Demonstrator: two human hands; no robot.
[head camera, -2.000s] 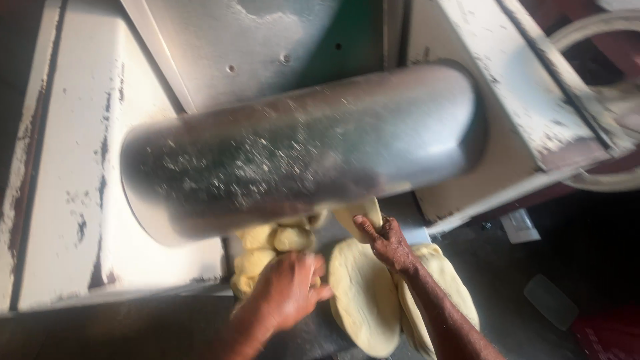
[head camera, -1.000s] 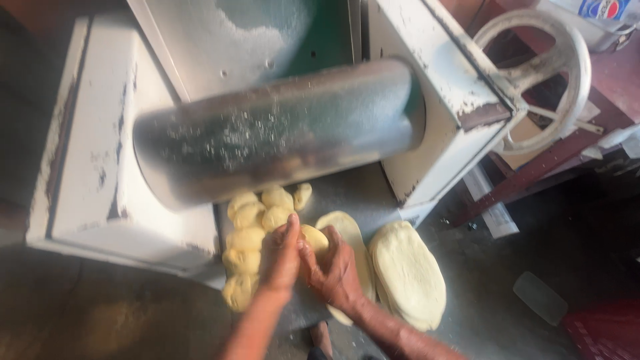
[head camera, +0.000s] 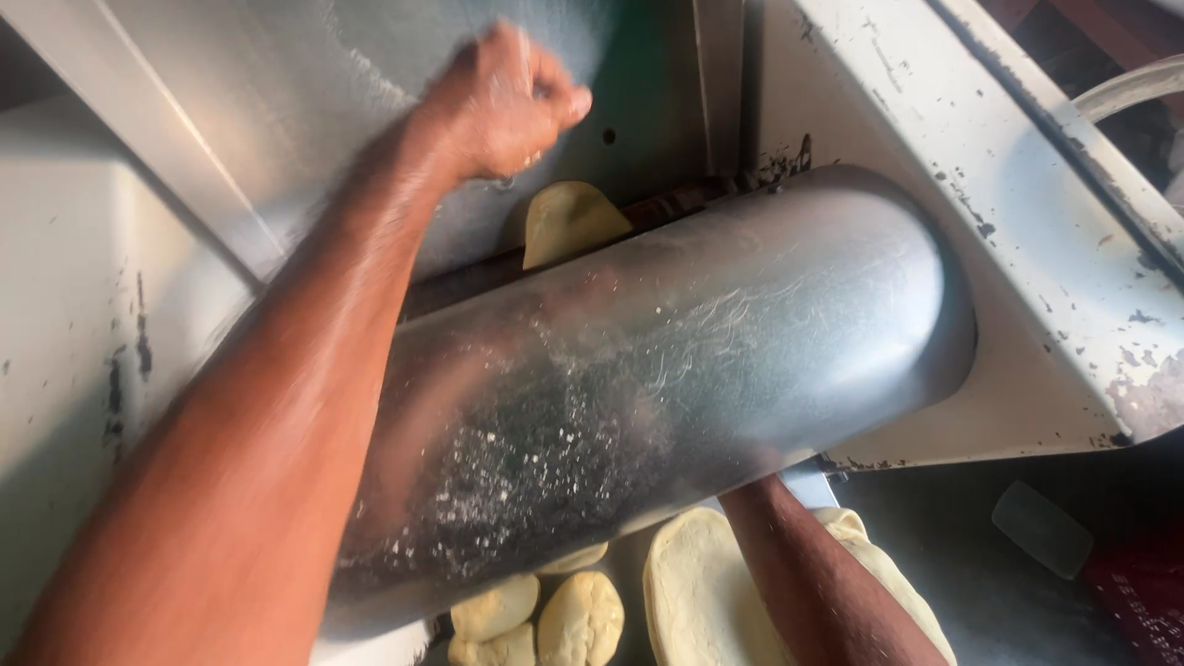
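My left hand (head camera: 509, 102), fingers curled and somewhat blurred, is raised over the metal back plate, above the large steel roller (head camera: 647, 370). Whether it holds anything cannot be made out. Just below it, a flat piece of dough (head camera: 572, 222) stands up behind the roller. My right forearm reaches under the front of the roller, which hides the right hand. Beneath that arm lies a flattened oval of dough (head camera: 698, 592), with another sheet of dough (head camera: 893, 583) to its right. Several dough lumps (head camera: 581, 615) sit together to the left, partly covered by the roller.
White-painted metal housings with chipped paint flank the roller, one on the left (head camera: 55, 305) and one on the right (head camera: 1008, 231). Part of a handwheel (head camera: 1128, 88) shows at the upper right. A translucent plastic piece (head camera: 1042, 529) lies at the lower right, near a red object (head camera: 1142, 592).
My hands were together over the dough lumps a second ago. The left has moved up beyond the roller; the right has gone under it. A dough piece now shows behind the roller. The view is closer.
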